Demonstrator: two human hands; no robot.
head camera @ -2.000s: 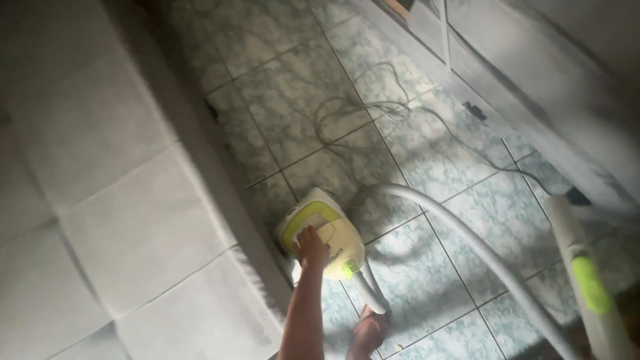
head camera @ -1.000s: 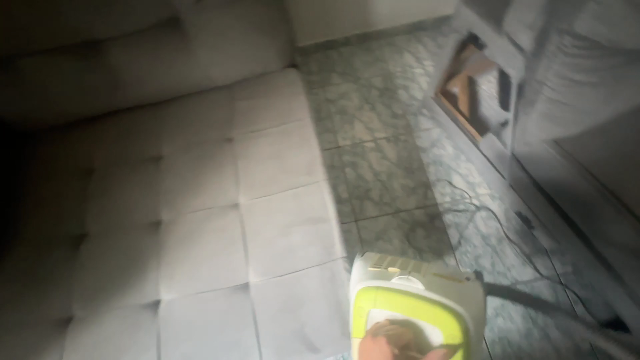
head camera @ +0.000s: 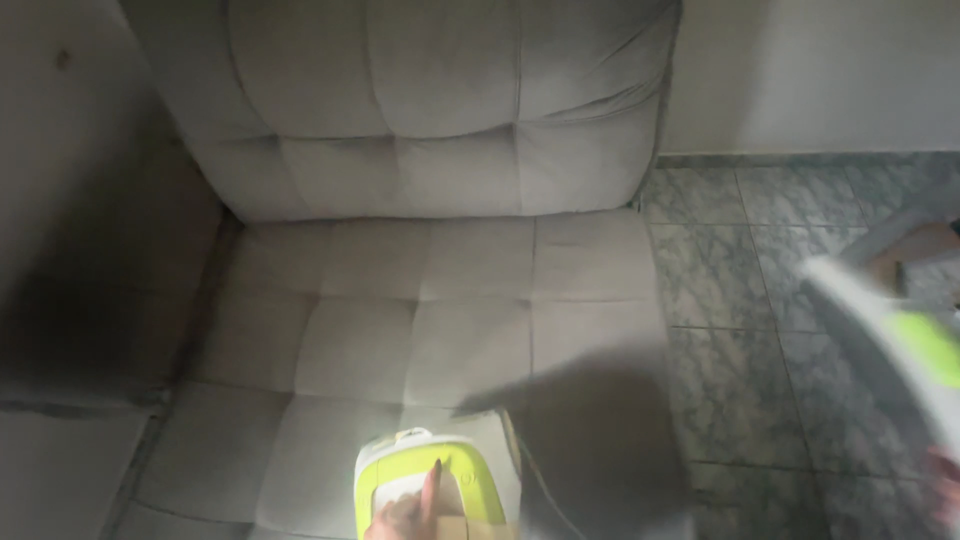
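A white and lime-green canister vacuum cleaner point(head camera: 480, 480) is over the grey tufted sofa seat point(head camera: 472, 345), at the bottom centre. My left hand point(head camera: 405, 517) grips its top handle, with one finger stretched along the green part. Whether the body touches the cushion cannot be told. At the right edge, a blurred white and green vacuum attachment point(head camera: 885, 330) slants over the floor. My right hand point(head camera: 946, 480), mostly cut off by the frame edge, appears closed around its lower part. A thin cord point(head camera: 551, 491) runs beside the vacuum body.
Behind the seat stands the sofa's tufted backrest point(head camera: 450, 172), with a grey padded side point(head camera: 82, 300) at the left. Marbled floor tiles point(head camera: 720, 390) extend along the right, up to a pale wall point(head camera: 810, 75). Part of a brownish object point(head camera: 919, 247) shows at the right edge.
The vacuum cleaner stood on the tiles beside the sofa; my left hand has raised it to over the seat. My right hand was low by the hose and now is at the attachment. The view has swung.
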